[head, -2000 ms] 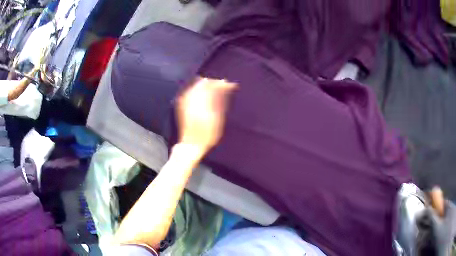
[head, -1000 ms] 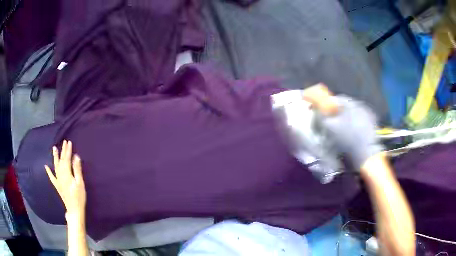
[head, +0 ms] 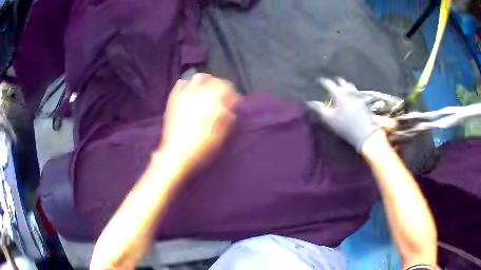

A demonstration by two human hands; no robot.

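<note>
The purple jacket [head: 253, 174] lies over the padded form, whose smooth bluish end [head: 55, 195] shows at the left. My bare left hand [head: 203, 108] is blurred, with curled fingers, over the jacket's upper edge; whether it grips cloth cannot be told. My right hand [head: 348, 113], in a thin grey glove, has its fingers apart above the grey cover, just left of the steam iron. The steam iron [head: 387, 103] stands at the right, partly hidden by this hand, and is not held.
The grey table cover [head: 300, 47] spreads behind the jacket. More purple cloth is heaped at the upper left [head: 121, 58] and lies at the lower right [head: 459, 190]. A pale hose [head: 448, 117] runs right from the iron. A yellow cord [head: 435, 50] hangs at the upper right.
My right hand has let go of the iron, which has moved from the jacket to the right. My left hand has moved from the form's left end to the jacket's upper edge.
</note>
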